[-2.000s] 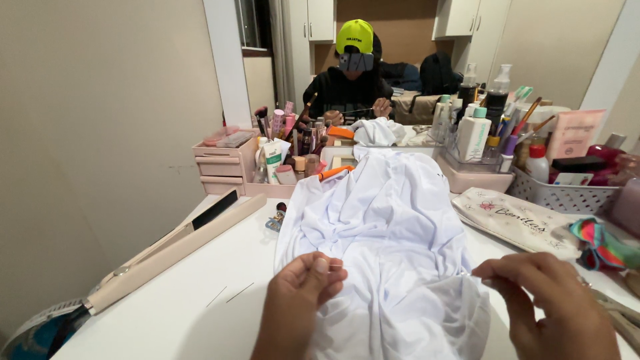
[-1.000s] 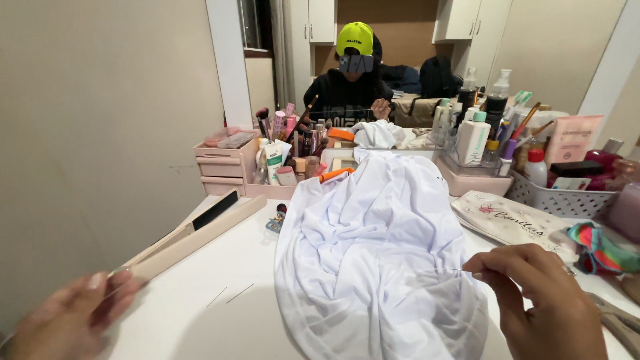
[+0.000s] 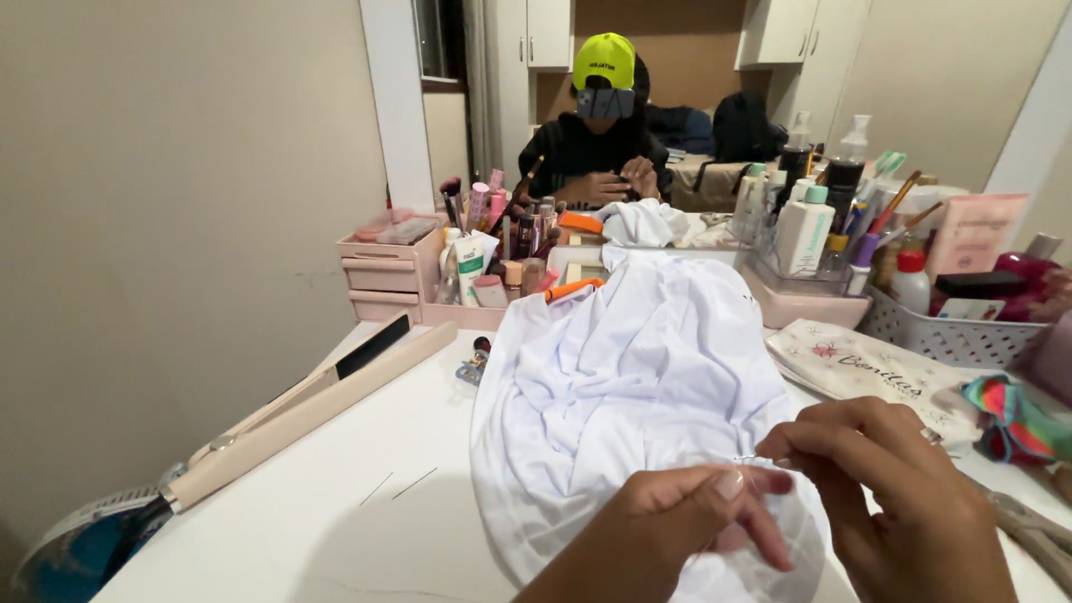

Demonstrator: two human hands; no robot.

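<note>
White fabric (image 3: 636, 368) lies crumpled across the white table, with both hands over its near end. My right hand (image 3: 888, 477) pinches a small needle (image 3: 744, 458) between thumb and index finger, its tip pointing left. Just left of it, my left hand (image 3: 712, 511) has its thumb against the index finger and the other fingers loosely spread. A thin reddish thread shows faintly by the left fingers; where it runs is hard to tell. Two thin dark needle-like pieces (image 3: 414, 483) lie on the table left of the fabric.
A beige hair straightener (image 3: 318, 410) lies at the left. Pink drawers (image 3: 381, 276), cosmetics and a white basket (image 3: 955, 335) line the mirror. A printed fabric pouch (image 3: 871, 373) and scissors (image 3: 1030, 523) are at the right. A small hair claw clip (image 3: 471, 368) sits beside the fabric.
My left hand was over the fabric, swung out left beside the hair straightener, and is now back near my right hand. The right hand has stayed over the fabric's right side.
</note>
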